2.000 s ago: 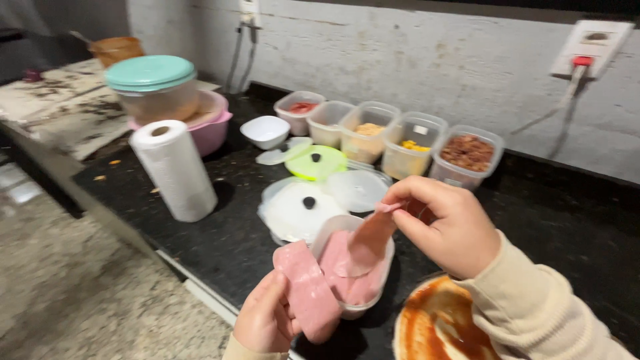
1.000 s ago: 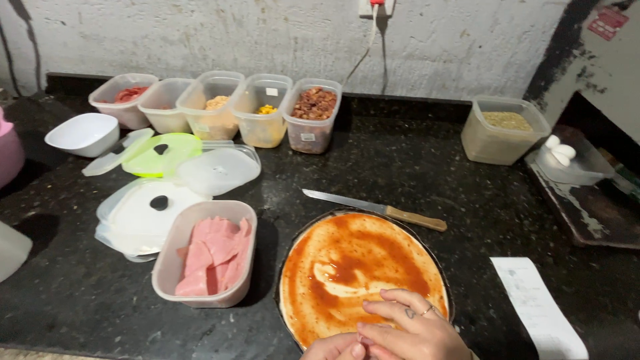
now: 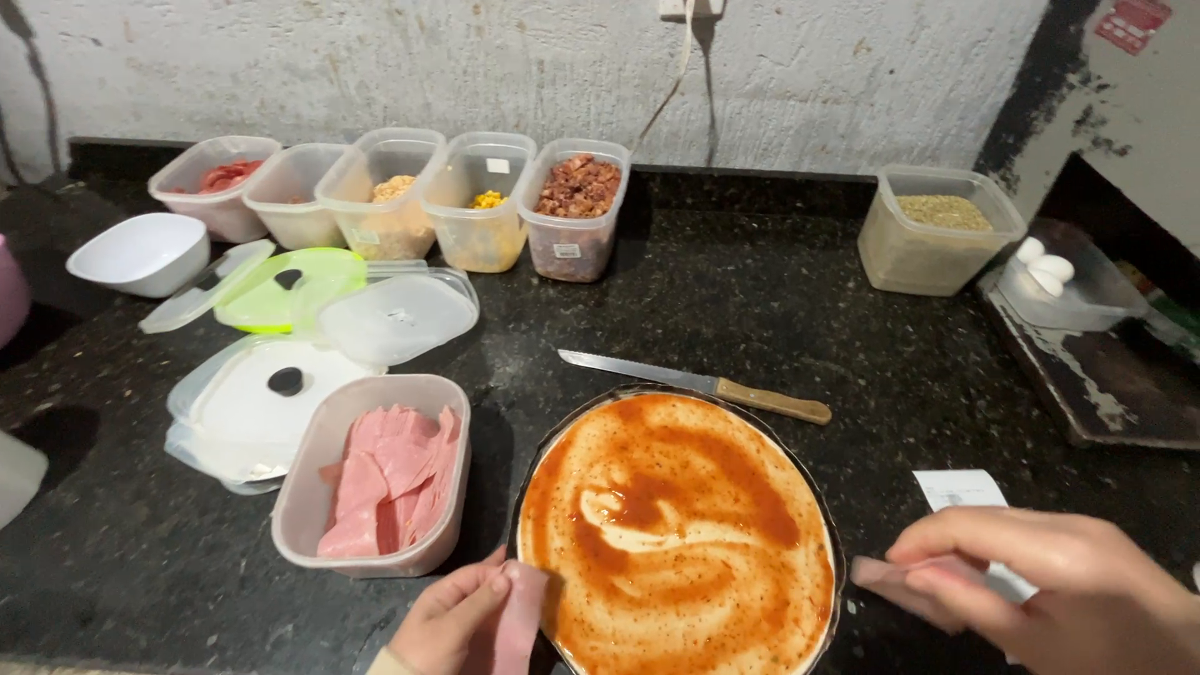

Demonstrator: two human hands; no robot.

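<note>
A round pizza base spread with tomato sauce (image 3: 684,534) lies in a dark-rimmed pan near the counter's front. At its lower left edge, my left hand (image 3: 455,609) pinches a folded slice of ham (image 3: 520,623). Right of the pan, my right hand (image 3: 1022,581), slightly blurred, holds another piece of ham (image 3: 881,574) between thumb and fingers. More sliced ham (image 3: 394,478) fills a plastic container (image 3: 291,525) left of the pizza. Behind the pan lies a serrated knife with a wooden handle (image 3: 773,400).
Food containers (image 3: 572,244) line the wall. Plastic lids (image 3: 403,319) and a white bowl (image 3: 141,253) lie at left. A tub of dried herbs (image 3: 919,248) stands back right beside eggs (image 3: 1050,272) in a plastic container. A paper slip (image 3: 961,487) lies partly behind my right hand.
My hands were together over the pizza's lower edge one second ago; now they are apart on either side. Earlier, both held ham above the ham container. The view has swung right since then.
</note>
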